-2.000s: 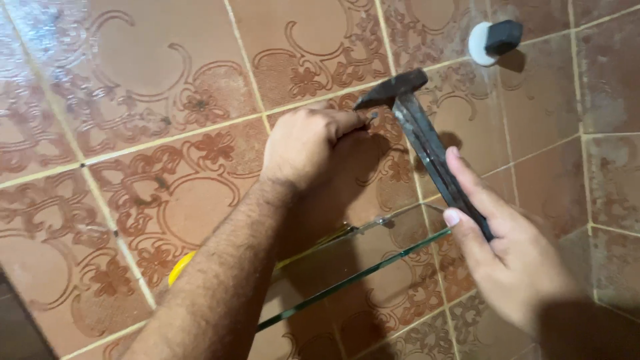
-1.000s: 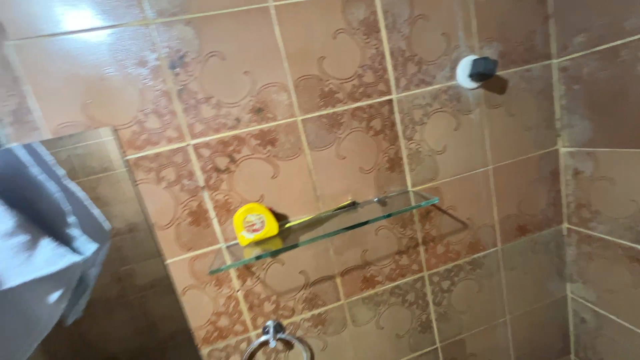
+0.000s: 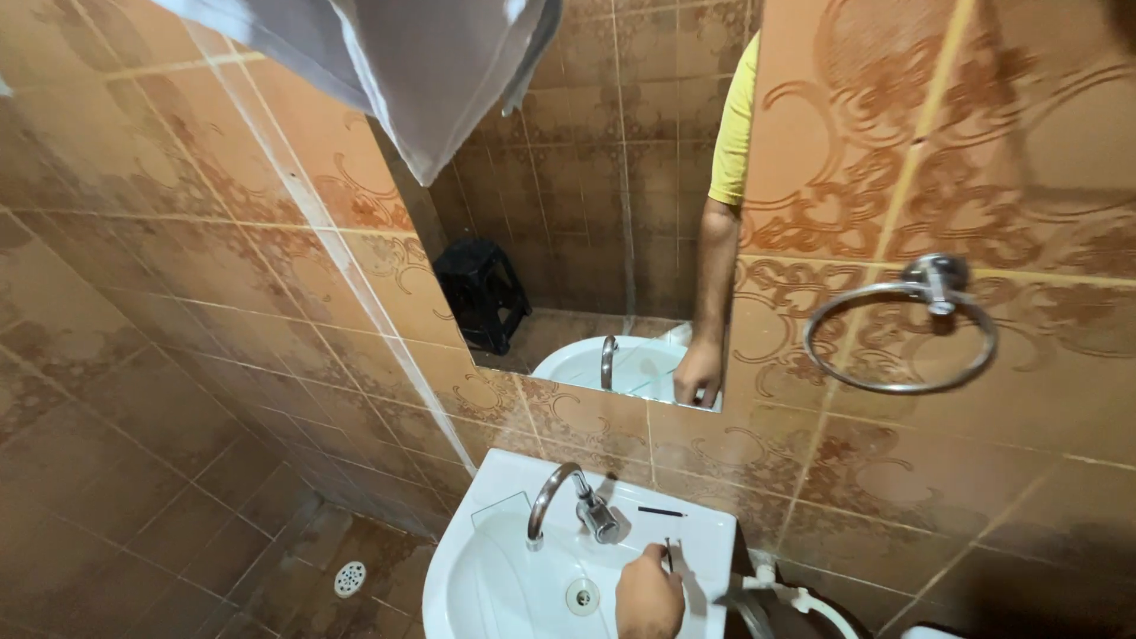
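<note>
My left hand (image 3: 650, 593) is over the right side of the white washbasin (image 3: 470, 484), its fingertips closed on a thin dark metal piece (image 3: 668, 556), seemingly a nail or screw. A short black pencil (image 3: 658, 511) lies on the basin's back ledge, just beyond that hand. To the left stands a curved chrome faucet (image 3: 555, 484). A clear glass pane (image 3: 499, 508) lies across the basin, only its thin edges showing. The wall mirror (image 3: 568, 204) reflects the basin, a hand and a yellow sleeve. My right hand is out of view.
A chrome towel ring (image 3: 901, 388) projects from the tiled wall at right. Grey cloth (image 3: 417, 80) hangs over the mirror's top. White pipe fittings (image 3: 803, 599) are beside the basin, near a blurred dark shape. A round floor drain (image 3: 350, 579) is at lower left.
The view has swung down and left to the basin. Two seconds ago my left hand was at the wall and my right hand held a hammer; now my left hand is over the basin.
</note>
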